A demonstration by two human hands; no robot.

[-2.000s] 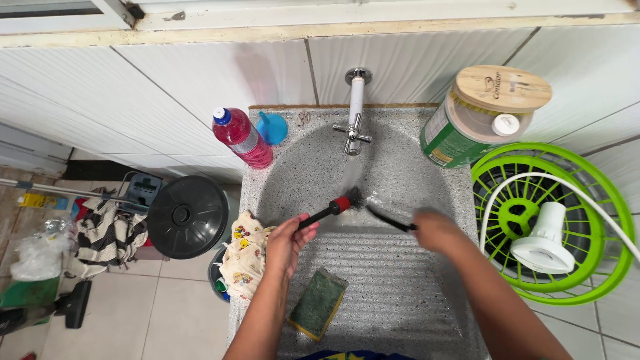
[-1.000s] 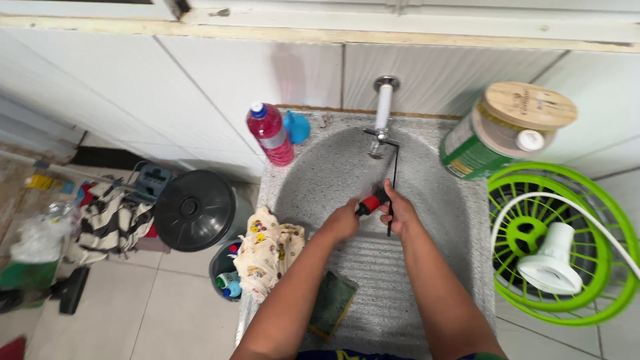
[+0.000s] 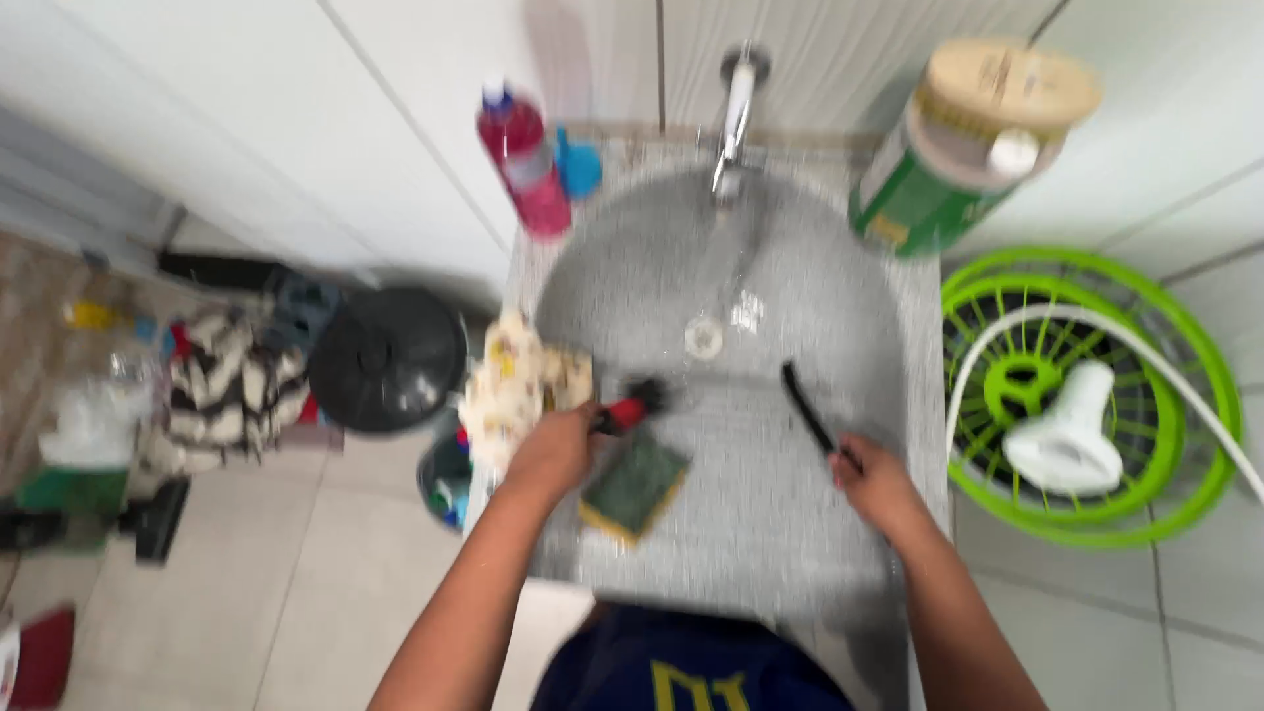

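Over the left side of the stone sink [image 3: 731, 553], my left hand [image 3: 558, 449] holds a black and red brush [image 3: 629, 410] with dark bristles. My right hand [image 3: 874, 479] grips a thin black handle-like piece [image 3: 810, 410] on the right side of the basin, apart from the brush. A green and yellow scouring sponge [image 3: 635, 487] lies on the washboard slope just below my left hand. Beside that hand, a patterned cloth [image 3: 509, 390] hangs over the sink's left edge. The chrome tap [image 3: 736, 118] is above the drain [image 3: 704, 338]. Motion blur softens the details.
A bottle of pink liquid [image 3: 525, 163] and a blue item [image 3: 578, 166] stand on the back left ledge. At the back right is a green container with a wooden lid [image 3: 948, 158]. Green fan grilles [image 3: 1027, 390] are at right. A black-lidded bin [image 3: 387, 360] stands at left.
My hands were close together under the tap one second ago; now they are wide apart and lower over the sink, each still holding its piece.
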